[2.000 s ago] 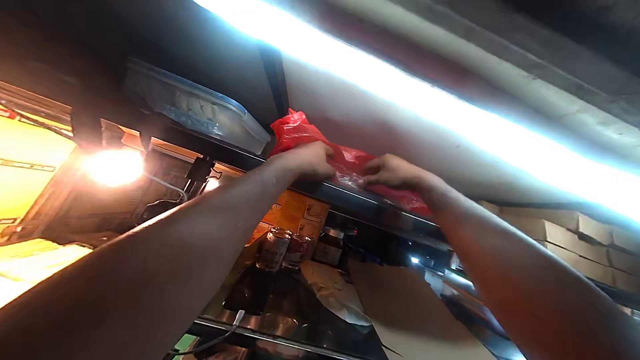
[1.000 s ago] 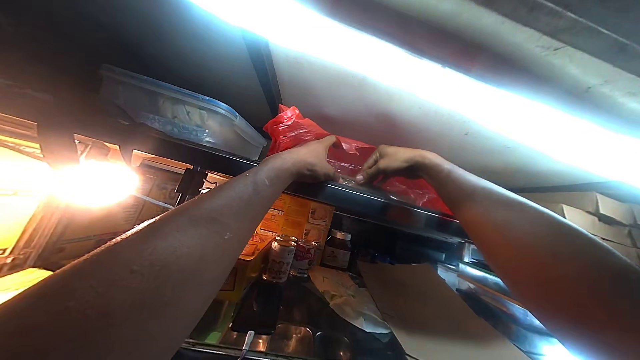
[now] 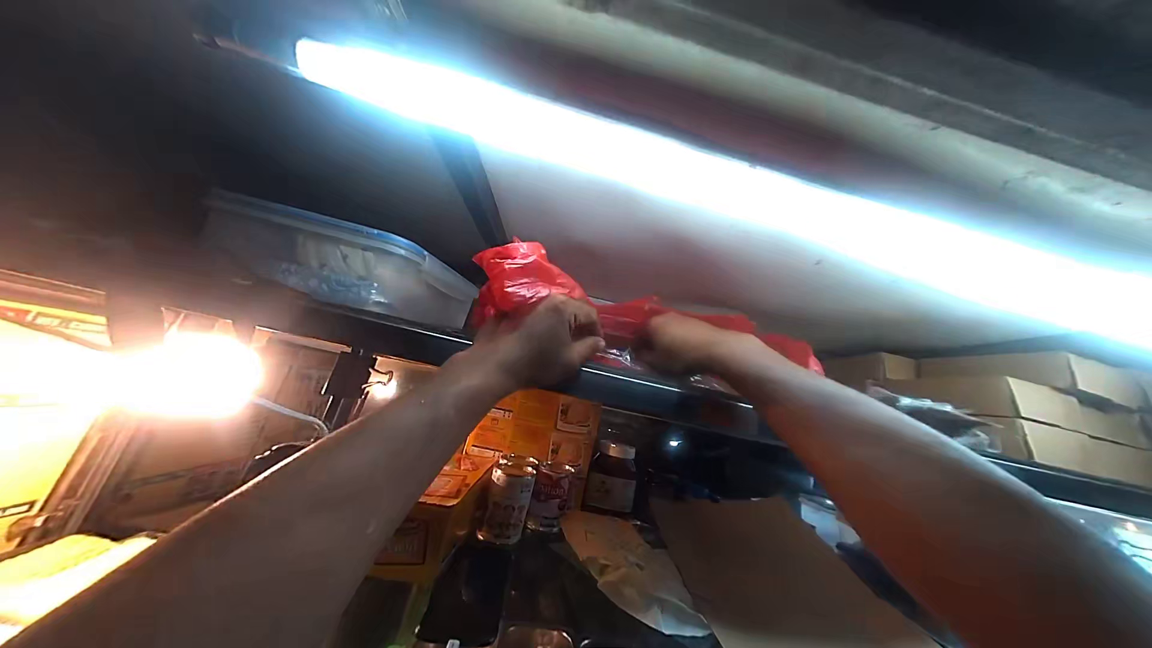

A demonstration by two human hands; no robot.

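Observation:
A red plastic bag (image 3: 526, 274) lies along the top shelf, in front of the pale wall, with some clear plastic showing at its lower side. My left hand (image 3: 551, 337) is at the bag's left part, fingers curled near the shelf edge; whether it grips the film is not plain. Just to the right, my right hand (image 3: 679, 342) reaches into the red plastic, its fingertips hidden by the bag. The black shelf edge (image 3: 648, 389) runs below both hands. Left of the bag stands a clear plastic container (image 3: 360, 261) with a blue rim.
A bright tube light (image 3: 675, 162) crosses overhead. Cardboard boxes (image 3: 1017, 396) are stacked on the shelf at right. Below stand cans (image 3: 508, 499), a dark jar (image 3: 612, 477), crumpled paper (image 3: 630, 571) and a cardboard sheet (image 3: 774, 567). A glowing bulb (image 3: 193, 373) hangs at left.
My hands were closer together at the bag a second ago; now they are farther apart, the right one deeper in the red plastic. The bag stays on the shelf.

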